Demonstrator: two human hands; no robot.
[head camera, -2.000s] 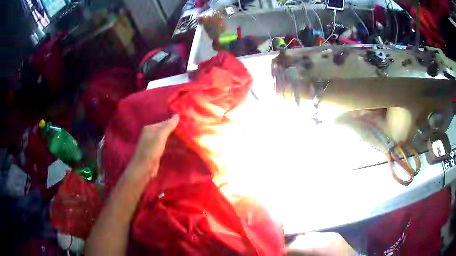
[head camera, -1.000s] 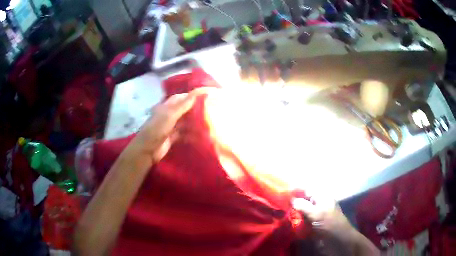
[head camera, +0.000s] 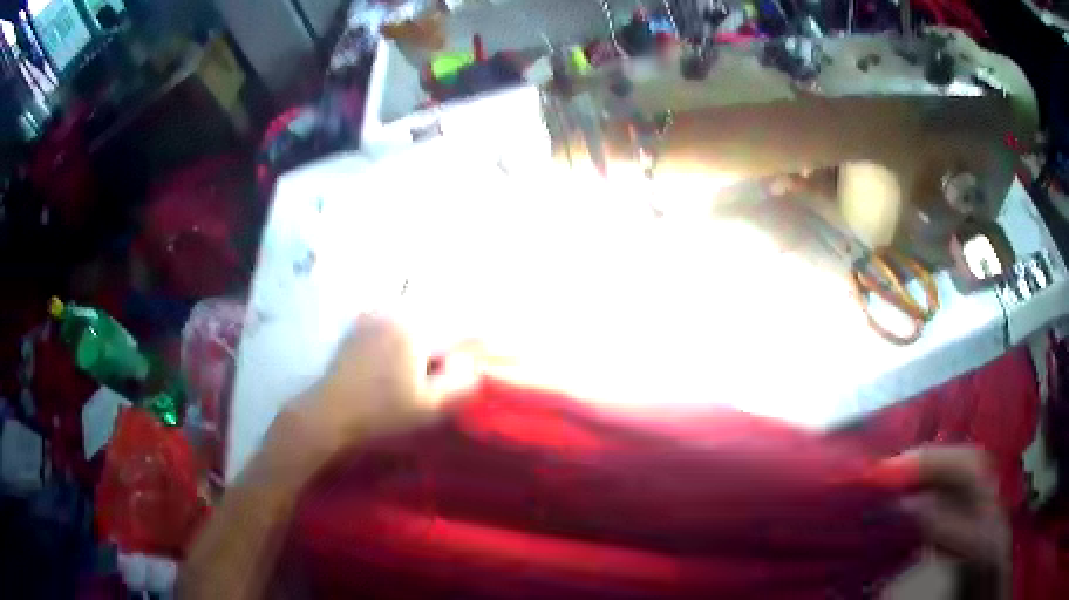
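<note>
Red fabric (head camera: 656, 481) is stretched sideways along the front edge of the sewing machine bed, blurred by motion. My left hand (head camera: 393, 375) grips its upper left end, with fingers washed out by the lamp glare. My right hand (head camera: 955, 498) holds its right end at the lower right, blurred. The beige sewing machine head (head camera: 821, 123) lies across the upper right. Its needle area is lost in glare. The white machine bed (head camera: 299, 252) is behind the cloth.
Scissors (head camera: 897, 293) with orange-brown handles lie under the machine arm at right. A control panel (head camera: 1029, 275) is at the bed's right corner. A green bottle (head camera: 106, 346) and an orange-red cloth (head camera: 150, 481) are at left. Thread spools (head camera: 451, 67) stand behind the machine.
The red fabric has come off the bed toward me and is now pulled wide. My left hand has moved down toward me. My right hand has moved to the right with the cloth.
</note>
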